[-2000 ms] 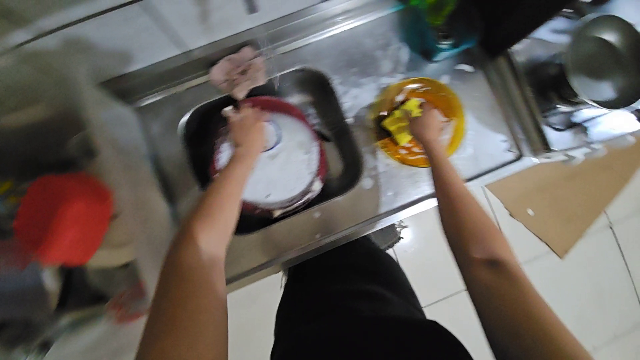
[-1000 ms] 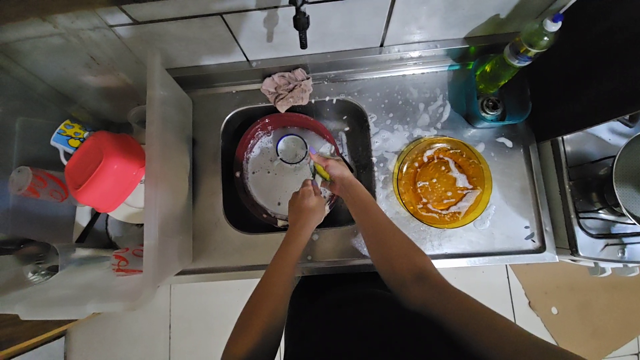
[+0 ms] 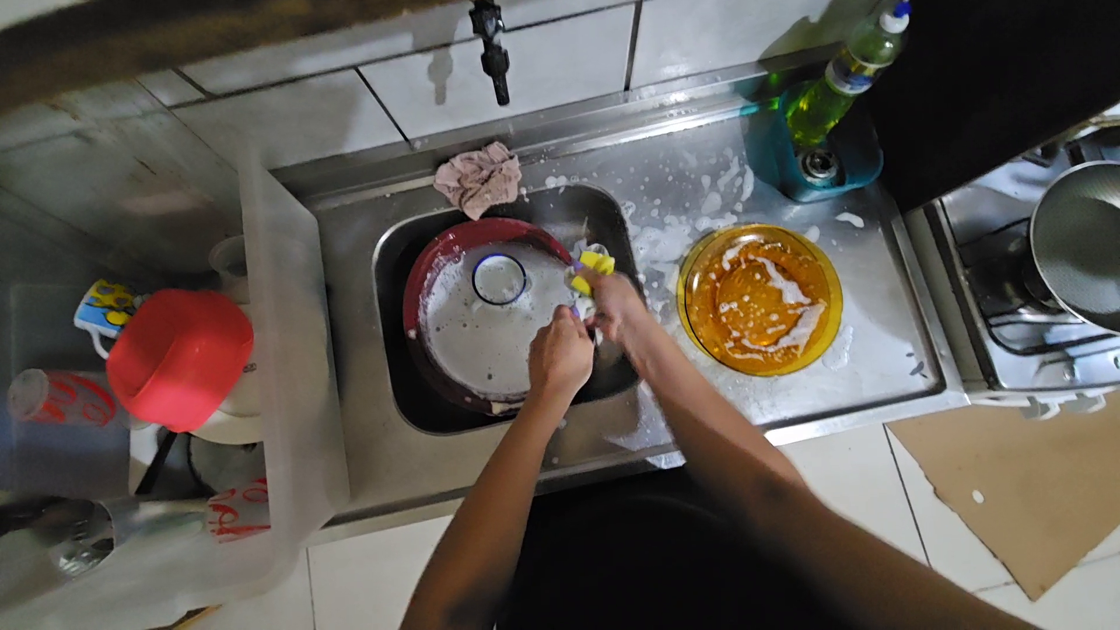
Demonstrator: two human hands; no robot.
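Note:
Over the right edge of a dark red basin [image 3: 433,262] of soapy water, my right hand [image 3: 615,304] holds a yellow sponge [image 3: 595,267] around a small utensil that I cannot identify. My left hand [image 3: 561,348] grips the utensil's lower end, just left of my right hand. The basin sits in the steel sink bowl [image 3: 612,219]. A round glass rim [image 3: 499,279] shows in the suds. Amber glass dishes [image 3: 759,299] with foam on them rest on the drainboard, right of my hands.
A crumpled pink cloth [image 3: 480,178] lies behind the basin, below a black tap [image 3: 493,52]. A green soap bottle [image 3: 827,96] stands in a teal holder [image 3: 866,166] at the back right. Left is a plastic dish bin [image 3: 293,350] with a red bowl [image 3: 179,359]; right, a stove with a pan [image 3: 1085,245].
My right hand, with the yellow sponge, has moved from the amber dish to the basin, beside my left hand. Since one second ago both hands have shifted to the basin's right edge.

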